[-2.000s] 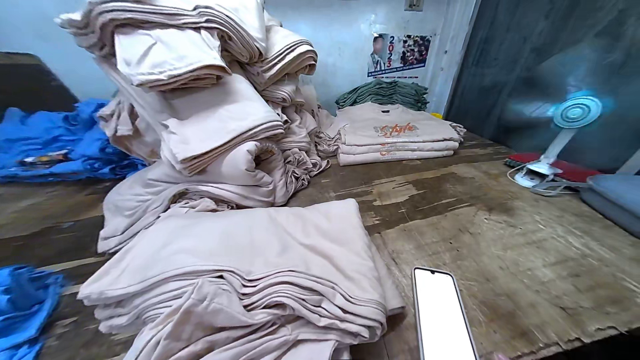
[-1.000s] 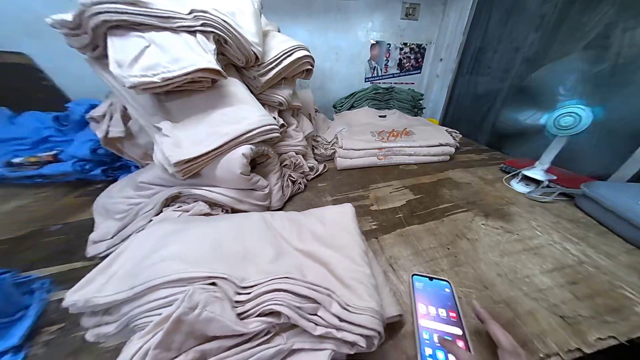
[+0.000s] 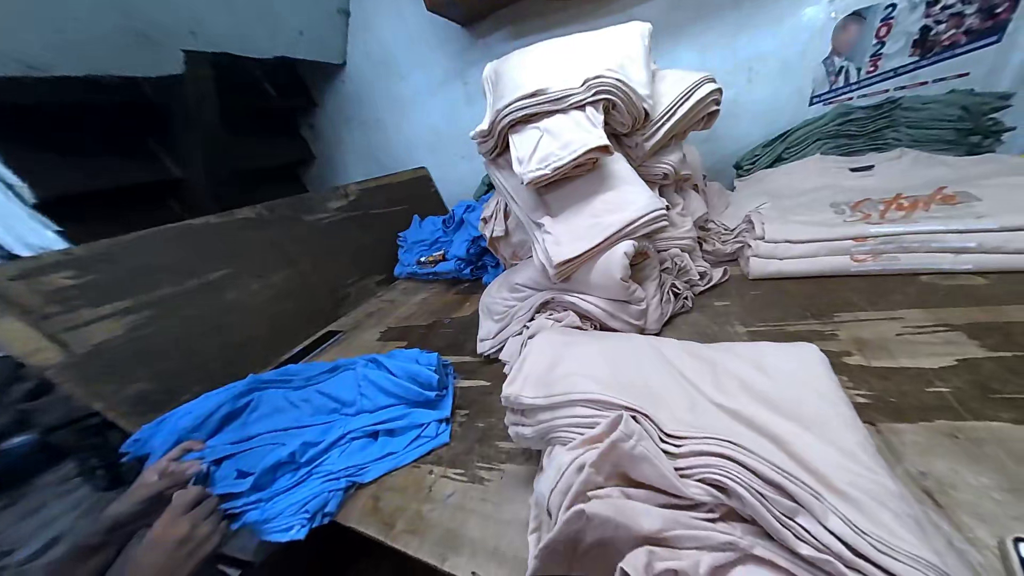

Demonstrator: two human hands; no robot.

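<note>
Neither of my hands shows in the head view. Nearest to me lies a stack of folded pale beige fabric pieces, its front edges loose and rumpled. Behind it rises a tall, uneven pile of folded beige fabric. Folded beige T-shirts with an orange print lie at the right. The corner of a phone just shows at the lower right edge. On the left, a co-worker's two hands touch the near end of a spread bundle of blue fabric.
A worn wooden table bears the piles, with its near edge at the lower left. An upright wooden board runs along the left. A blue heap and green folded fabric lie farther back. A dark flat object is beside the board.
The view has swung left, bringing the co-worker's hands into sight. The hand that was beside the lit phone a second ago is out of view, and only a corner of the phone remains visible.
</note>
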